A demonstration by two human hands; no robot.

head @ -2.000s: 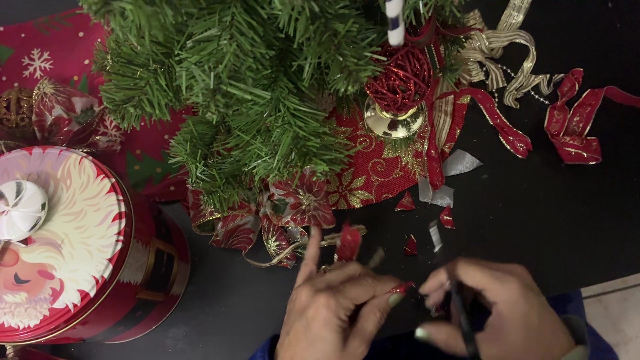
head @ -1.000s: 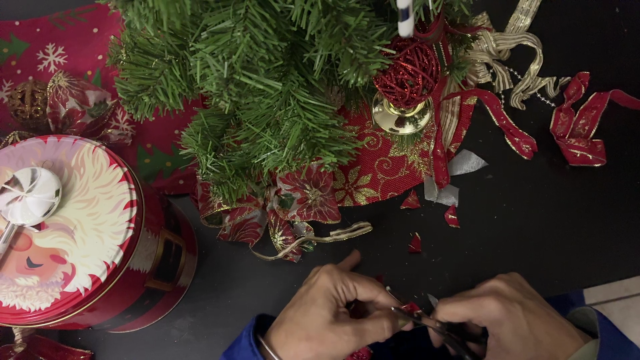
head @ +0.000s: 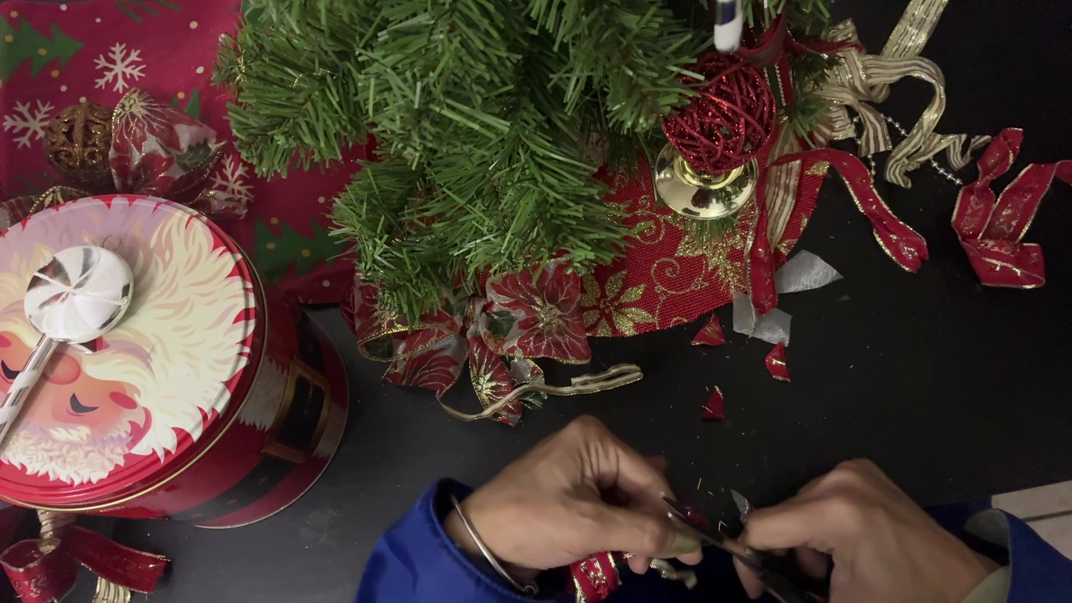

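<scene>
My left hand (head: pixel 578 502) pinches a red and gold ribbon (head: pixel 596 576), whose end hangs below the fingers near the lower edge. Dark-handled scissors (head: pixel 720 540) are in my right hand (head: pixel 867 532), their blades pointing left at the ribbon by my left fingertips. A bit of silvery material (head: pixel 740 504) shows beside the blades. Small red scraps (head: pixel 776 362) and grey pieces (head: pixel 806 272) lie on the black table above my hands. A gold-edged poinsettia ribbon bow (head: pixel 540 314) sits under the green artificial tree (head: pixel 469 142).
At the left stands a round red Santa tin (head: pixel 180 502) with a silver peppermint ornament (head: pixel 79 295) on its lid. A red glitter ball (head: pixel 722 113) hangs from the tree. Gold ribbon (head: pixel 917 84) and curled red ribbon (head: pixel 997 218) lie at the upper right.
Two seconds ago my left hand was near the poinsettia bow with a finger extended; it has drawn back. The scissor blades now meet the ribbon. A red piece near the bow is gone from there.
</scene>
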